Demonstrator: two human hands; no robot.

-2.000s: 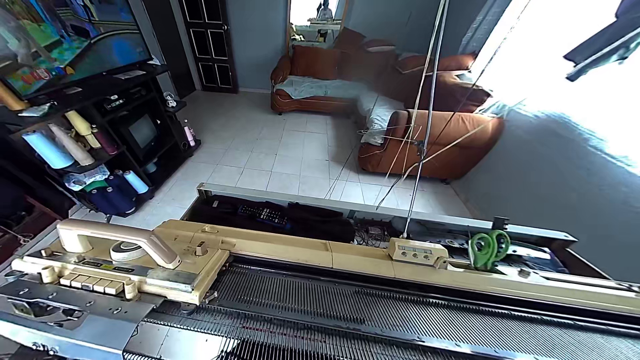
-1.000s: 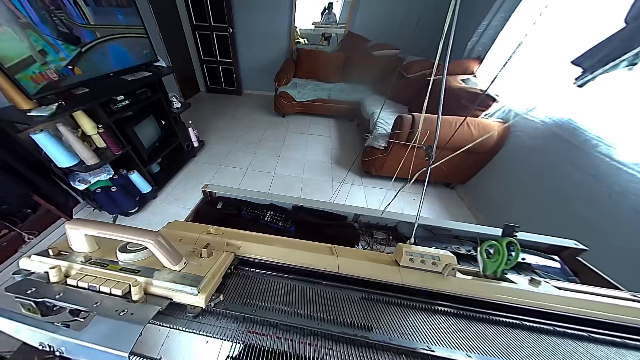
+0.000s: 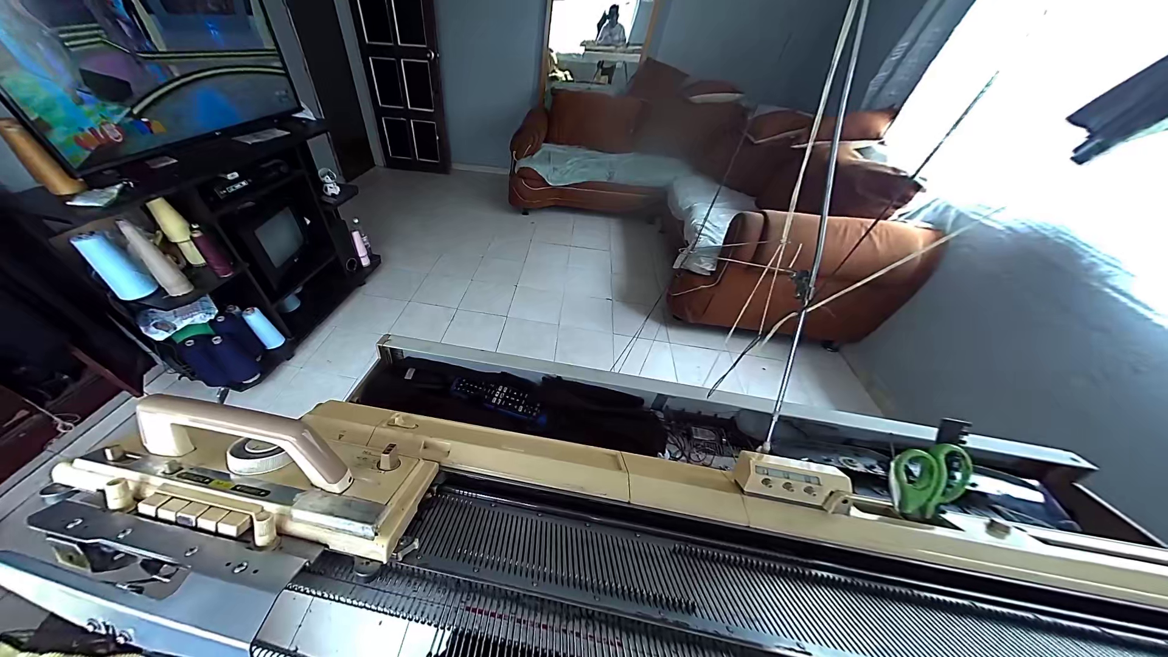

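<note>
Neither of my hands shows in the head view. A knitting machine stretches across the lower part. Its cream carriage [image 3: 246,484], with a curved handle [image 3: 242,424], a round dial [image 3: 258,456] and a row of push buttons [image 3: 193,514], rests at the left end of the needle bed [image 3: 566,557]. A small cream row counter [image 3: 792,478] sits on the back rail to the right. Behind it rises a metal yarn mast [image 3: 812,255] with pale strands and a clip on it. Green-handled scissors [image 3: 931,479] stand by the rail, right of the counter.
Behind the rail a long trough [image 3: 730,406] holds a remote control [image 3: 497,398], dark cloth and small tools. At left, a black shelf unit [image 3: 319,265] bears a television [image 3: 155,73] and yarn cones [image 3: 117,265]. A brown sofa [image 3: 812,274] and a tiled floor [image 3: 547,283] lie beyond.
</note>
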